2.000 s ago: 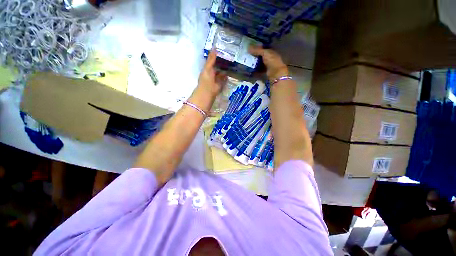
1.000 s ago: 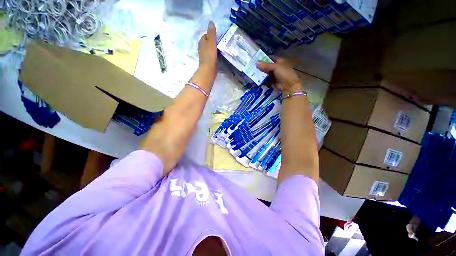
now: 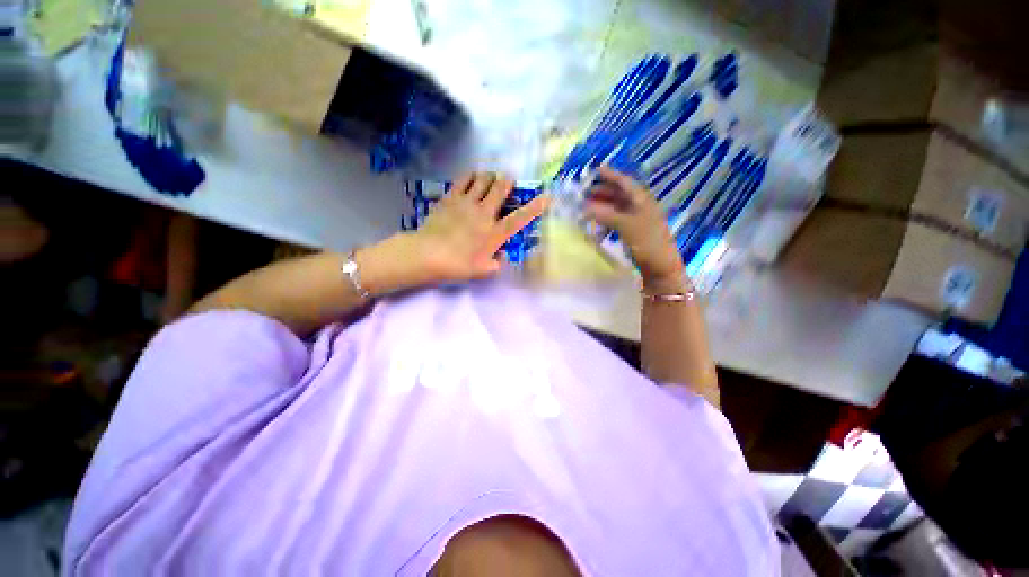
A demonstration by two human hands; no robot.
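Note:
My left hand (image 3: 468, 231) lies flat with spread fingers over blue-and-white retail boxes (image 3: 522, 231) at the table's near edge; its palm hides part of them. My right hand (image 3: 626, 220) is beside the near left end of the fanned retail boxes (image 3: 677, 147), fingers bent. Its fingertips are blurred, and I cannot tell whether they hold a box. An open brown carton (image 3: 243, 73) lies on its side at the left, with blurred blue boxes (image 3: 412, 124) at its mouth.
Another blue bunch (image 3: 158, 158) hangs by the table edge at left. Closed brown cartons (image 3: 858, 248) with barcode labels stand stacked at right. Yellow paper (image 3: 570, 248) lies between my hands. Crinkled clear film (image 3: 807, 141) lies beside the fan. A dark, unclear shape fills the lower right.
Both hands have come down from the back of the table towards me. The retail box they held there is out of view. The left hand now covers boxes near the edge. The view has shifted.

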